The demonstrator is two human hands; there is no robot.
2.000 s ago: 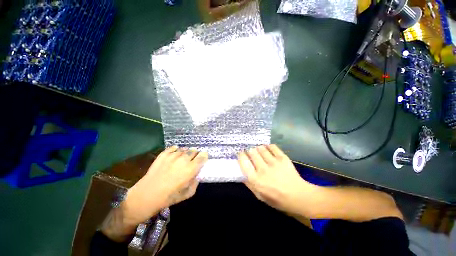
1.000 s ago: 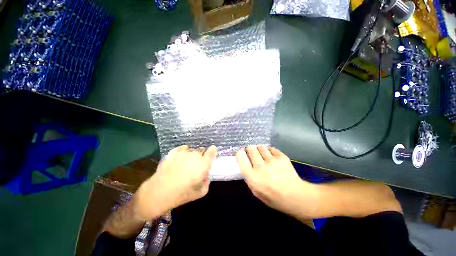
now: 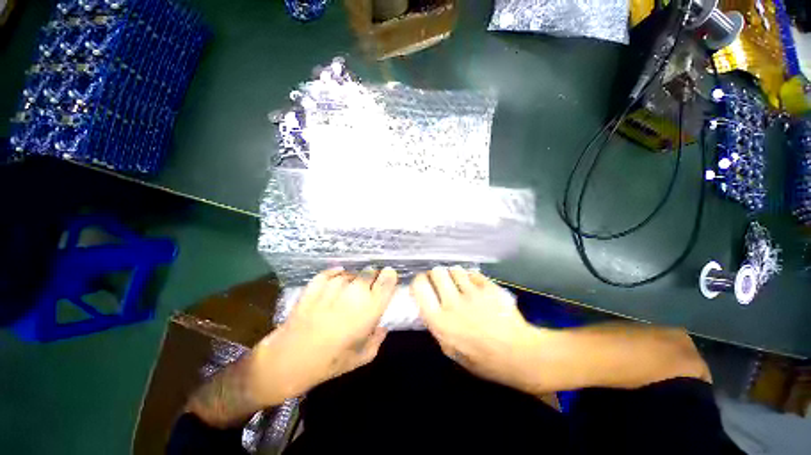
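A sheet of bubble wrap (image 3: 436,133) lies on the green table, its middle washed out white by glare. Its near end is rolled or folded into a whitish bundle (image 3: 405,309) at the table's front edge, against my body. My left hand (image 3: 342,311) and my right hand (image 3: 471,311) lie side by side over this bundle, fingers curled on its top and thumbs out of sight. What is inside the wrap cannot be seen. A loose pile of small white-leaded parts (image 3: 325,89) shows at the wrap's far left corner.
Stacked blue circuit board panels (image 3: 116,84) stand at the left. An open carton (image 3: 160,373) with silvery bundles is below left, beside a blue stool (image 3: 107,267). A cut brown box (image 3: 405,31) stands beyond the wrap. Black cables (image 3: 578,213), small blue panels (image 3: 740,147) and an empty reel (image 3: 729,281) are right.
The wrap has been drawn towards me and its far end has come nearer, uncovering more of the pile and the brown box. Both hands stay on the near bundle.
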